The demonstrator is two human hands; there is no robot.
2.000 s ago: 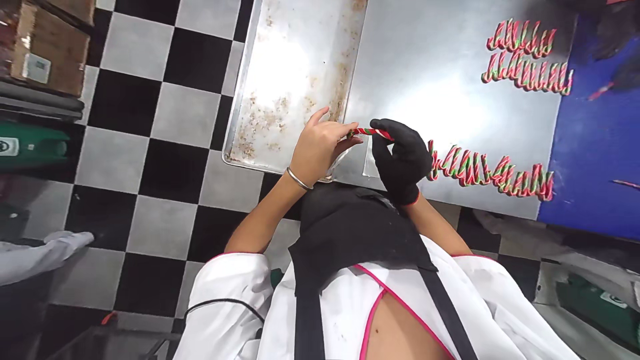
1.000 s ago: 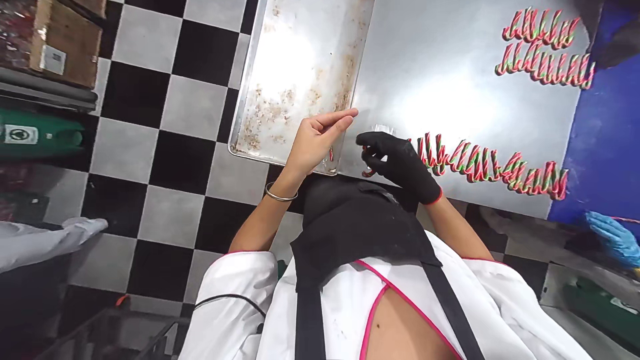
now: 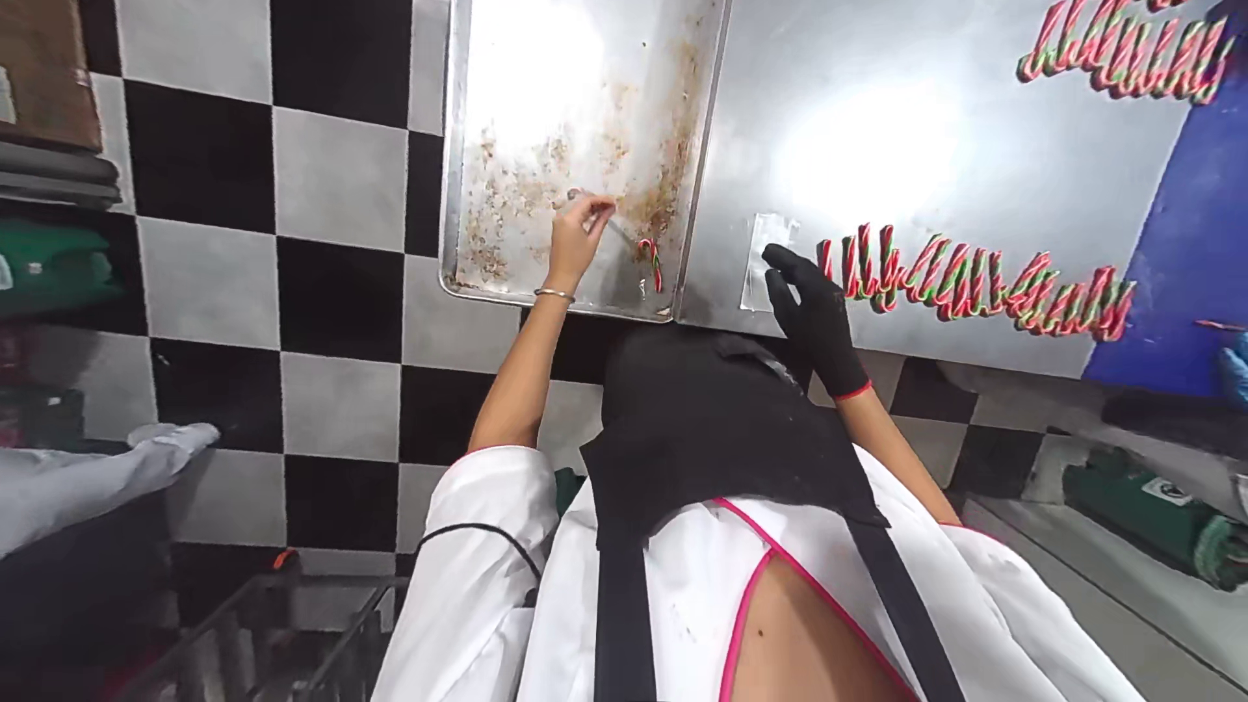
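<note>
My bare left hand (image 3: pixel 581 229) is over the metal baking tray (image 3: pixel 453 195), its thumb and fingertips close together; whether something thin is between them is unclear. One red, white and green candy cane (image 3: pixel 653 264) lies in the tray to its right. My right hand (image 3: pixel 807 297), in a black glove, has its fingers spread at a stack of clear plastic wrappers (image 3: pixel 759 263) on the metal sheet (image 3: pixel 760 127). Right beside the glove runs a row of candy canes (image 3: pixel 960 278), side by side. More candy canes (image 3: pixel 1131 49) lie at the top right.
A blue surface (image 3: pixel 1160 283) borders the sheet at the right, where a co-worker's blue-gloved hand (image 3: pixel 1236 369) shows at the edge. Another person's white sleeve (image 3: pixel 97 478) reaches in from the left. The checkered floor (image 3: pixel 341 175) lies left of the tray.
Two seconds ago both hands held a candy cane between them; now one lies in the tray. My left hand has moved away over the tray, and my right hand has gone to the wrappers.
</note>
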